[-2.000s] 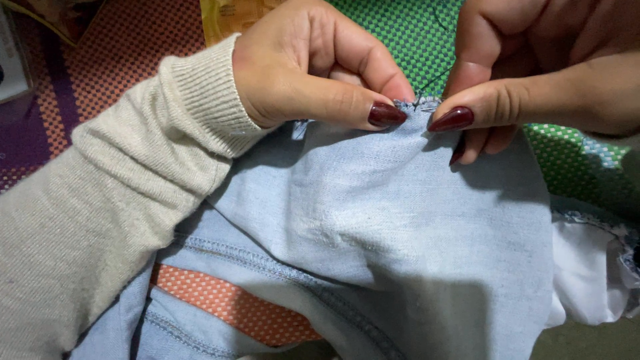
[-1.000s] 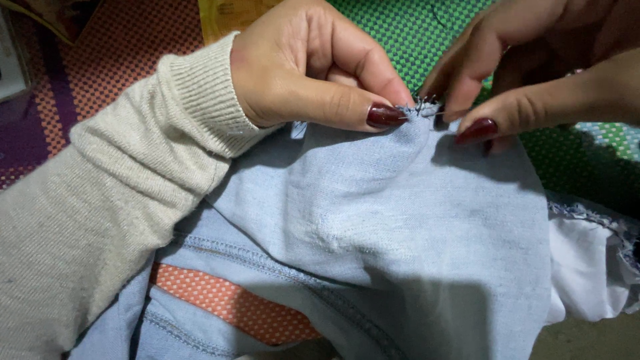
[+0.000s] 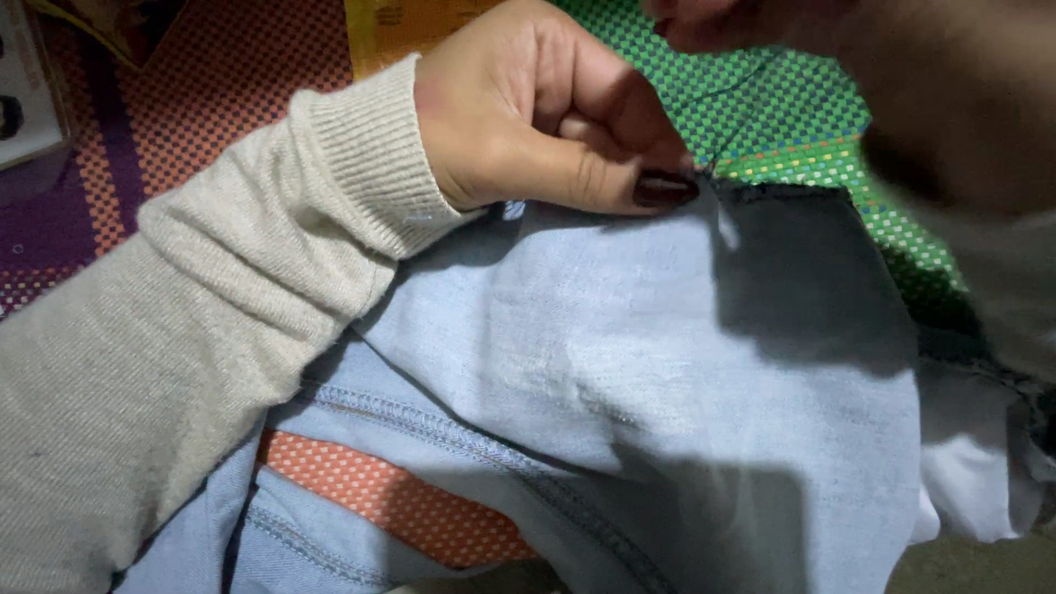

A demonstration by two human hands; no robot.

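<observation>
Light blue denim cloth [image 3: 610, 330] with overlocked seams lies spread across the view. My left hand [image 3: 569, 124], in a cream ribbed sleeve, pinches its frayed top edge between thumb and forefinger. Beside the thumb tip, a dark thread [image 3: 726, 140] rises from that edge over the green weave. My right hand [image 3: 866, 49] is a blurred, shadowed shape at the upper right, off the cloth; its fingertips lie at the top edge of the frame, and whether they hold anything is hidden.
Beneath the cloth is a woven mat [image 3: 239, 74] in orange, purple and green. A yellow packet [image 3: 396, 33] lies behind my left hand. At the far left is a clear-edged flat case or package [image 3: 29, 99]. White fabric [image 3: 965, 445] shows at the lower right.
My right hand has moved from the pinched denim edge up and away toward the camera's upper right. My left hand keeps its pinch in about the same place.
</observation>
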